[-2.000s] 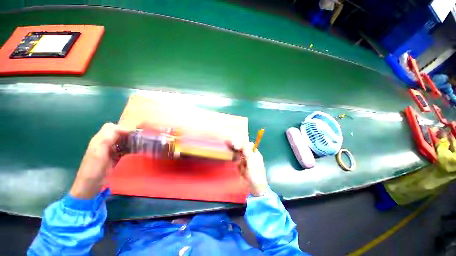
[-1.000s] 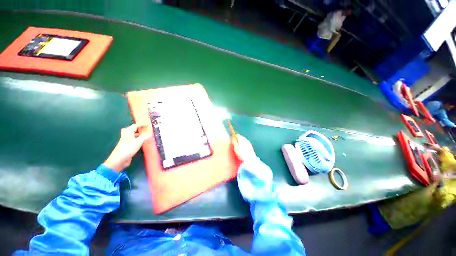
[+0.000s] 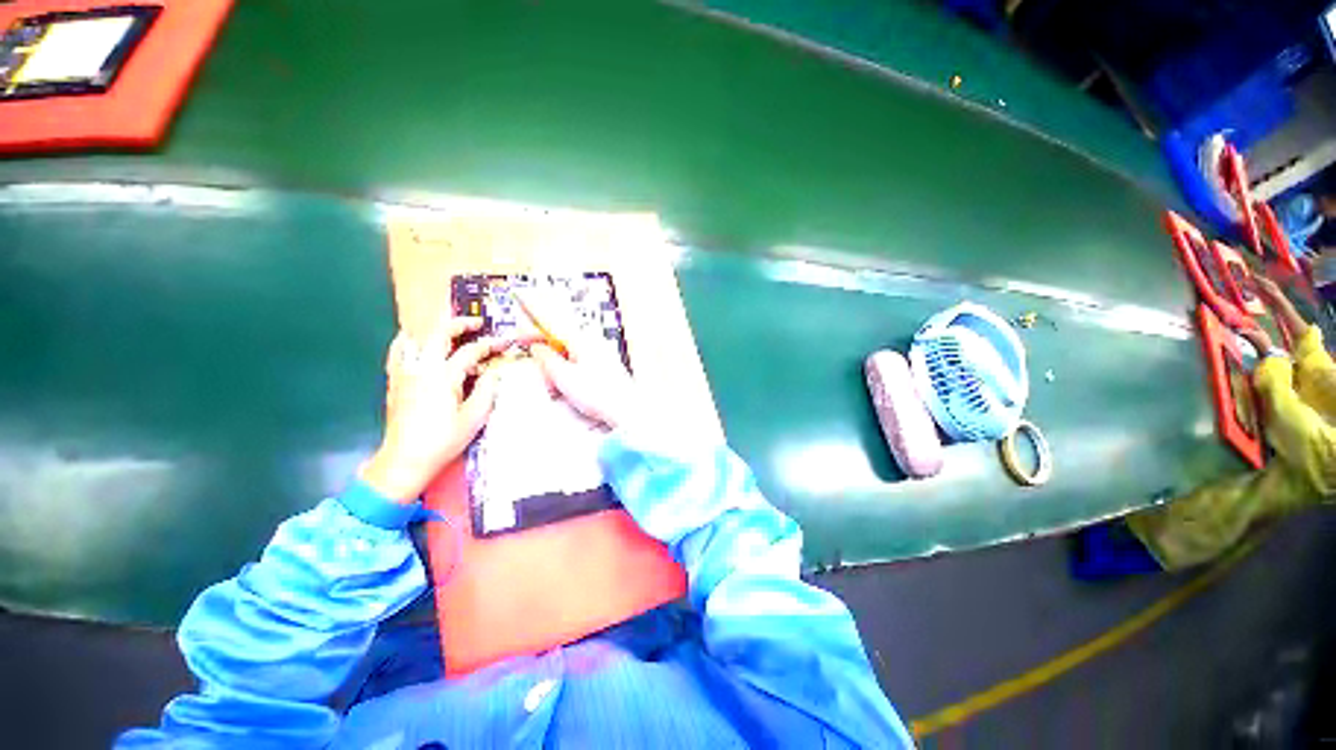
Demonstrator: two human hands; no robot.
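An open-backed tablet (image 3: 550, 454) lies on an orange foam tray (image 3: 564, 593) in front of me, its dark mainboard (image 3: 586, 301) at the far end and its pale battery area nearer me. My right hand (image 3: 589, 384) holds a thin orange stick (image 3: 539, 321), its tip over the mainboard. My left hand (image 3: 434, 403) rests on the tablet's left side, its fingers at the border of board and battery, close to my right fingers. Whether the left fingers grip a small part cannot be told.
A light blue fan (image 3: 970, 372), a pinkish oblong case (image 3: 903, 415) and a tan tape ring (image 3: 1026, 454) stand on the green bench (image 3: 821, 440) to the right. Another tablet on an orange tray (image 3: 176, 73) is at far left. A person in yellow sleeves (image 3: 1301, 425) works at far right.
The tablet, first held up and blurred, now lies on the tray. The tray has turned straighter and shifted nearer me. Both hands have moved from the tray's sides onto the tablet.
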